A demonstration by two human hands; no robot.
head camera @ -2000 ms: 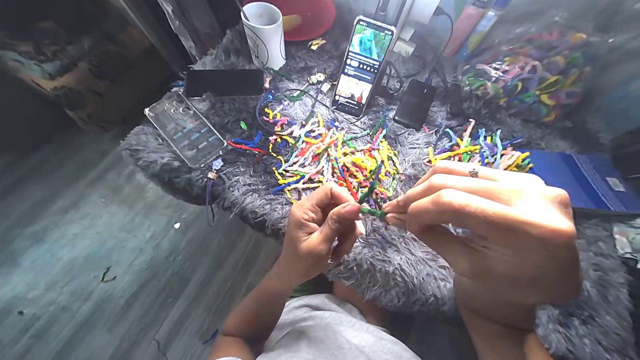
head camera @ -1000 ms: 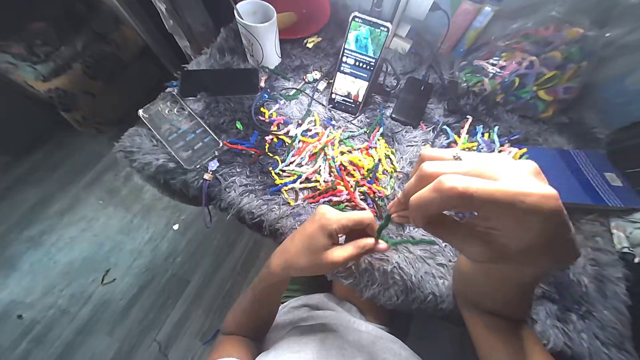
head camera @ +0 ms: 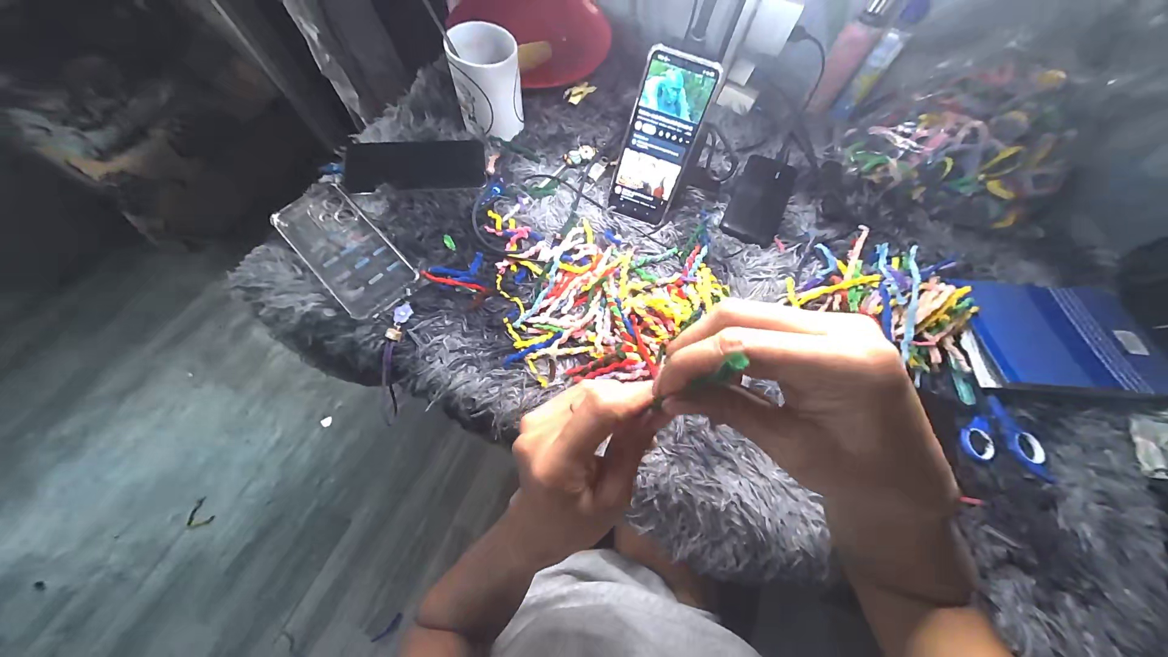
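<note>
A short green fuzzy strand (head camera: pixel 730 367) is pinched between my two hands, which meet at the fingertips above the front edge of the grey shaggy cover. My left hand (head camera: pixel 584 443) holds its lower end, mostly hidden by the fingers. My right hand (head camera: pixel 794 392) grips it too, and a green tip sticks out between the fingers. Just beyond the hands lies a loose pile of multicoloured fuzzy strands (head camera: pixel 593 306). A second bunch of such strands (head camera: pixel 899 292) rests to the right, beside a blue notebook (head camera: pixel 1068 338).
Blue-handled scissors (head camera: pixel 1004 443) lie at the right. Behind the pile are a lit phone (head camera: pixel 664 137), a black power bank (head camera: pixel 757 199), a dark phone (head camera: pixel 415 164) and a white mug (head camera: pixel 485 82). A clear phone case (head camera: pixel 347 255) lies left; a clear bag of coloured pieces (head camera: pixel 967 146) stands back right.
The green strand stretched out to the right below my right hand a second ago; now only a short part shows between my fingers. The scissors have come into sight beside my right hand.
</note>
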